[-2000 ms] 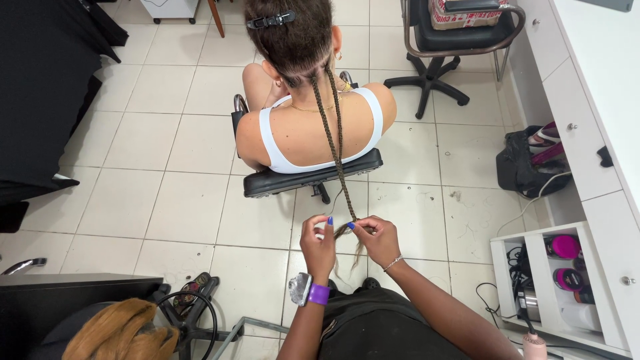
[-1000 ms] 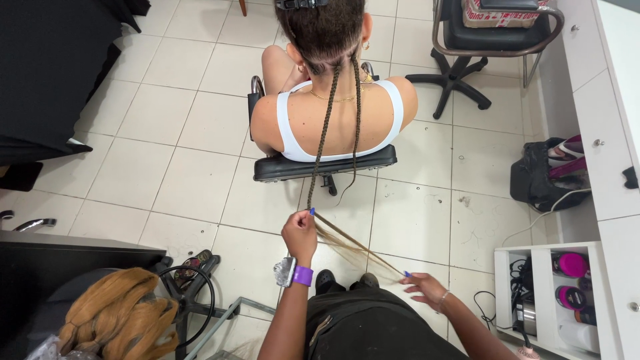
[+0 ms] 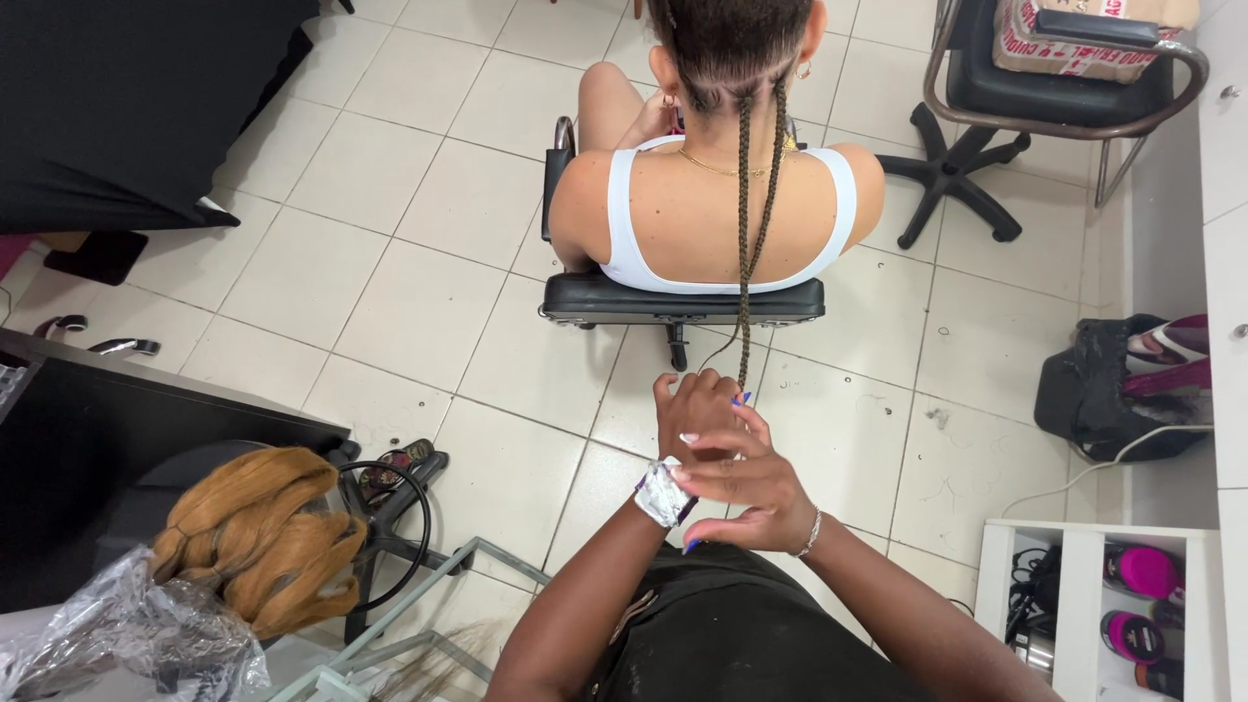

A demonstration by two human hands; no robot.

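Note:
A person in a white tank top sits in a black salon chair (image 3: 682, 297), back to me. Two thin hair braids (image 3: 746, 214) hang down the back, one reaching over the backrest to my left hand (image 3: 697, 414), whose fingers are closed at its lower part. My right hand (image 3: 751, 487), fingers spread and nothing seen in it, is over my left wrist. Its fingertips are at the white, creamy-looking patch (image 3: 665, 492) on the wristband there. The lower braid end is hidden by my hands.
Honey-brown hair extensions (image 3: 258, 536) and clear plastic (image 3: 127, 624) lie lower left, near a metal frame (image 3: 400, 624). Right are a wheeled chair (image 3: 1063, 97) holding a taped parcel, a black bag (image 3: 1102, 390) and a white shelf unit (image 3: 1072, 531) with jars.
My right hand has moved from the lower right, where it held the stretched strands, to my left wrist. It has let go of the strands. My left hand remains at the braid.

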